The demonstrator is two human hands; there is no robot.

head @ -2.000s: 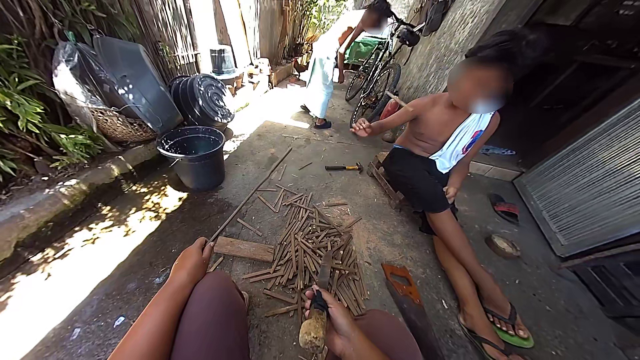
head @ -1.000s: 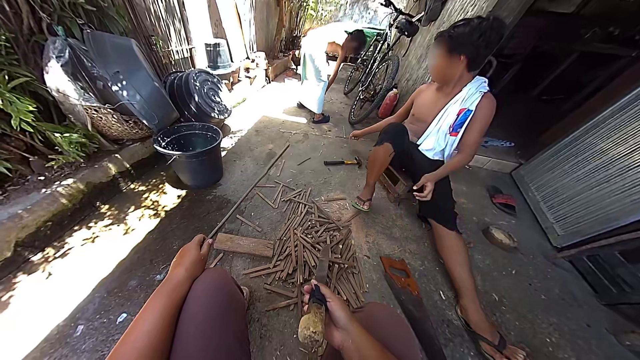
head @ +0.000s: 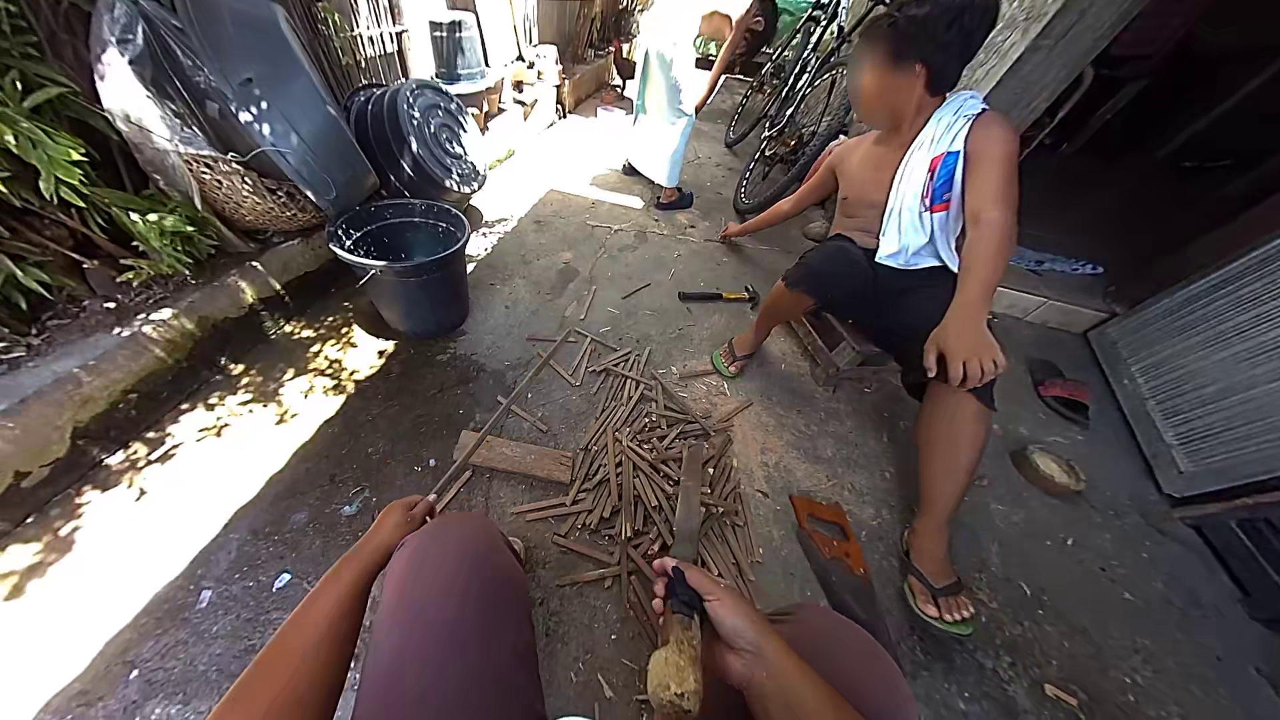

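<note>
Low on the left, my left hand (head: 405, 522) grips the near end of a long thin wooden stick (head: 510, 405), which slants up and right over a short wooden board (head: 518, 457). My right hand (head: 715, 620) is closed around the wooden handle of a large knife (head: 688, 500), with black wrapping near the blade. The blade points away from me over a heap of short split wooden sticks (head: 625, 450). To the right of that hand lies a handsaw with an orange handle (head: 832, 535).
A black bucket (head: 405, 270) stands at the upper left, near a concrete curb (head: 120, 370). A seated person (head: 875, 200) is at the right, with a hammer (head: 718, 296) near one foot. Behind, another person (head: 665, 110) bends beside bicycles (head: 795, 120). A sandal (head: 1060, 392) lies at the right.
The seated person's near-side hand now rests on the knee, and the other arm reaches down toward the ground. My hands still hold the stick and the knife in about the same places.
</note>
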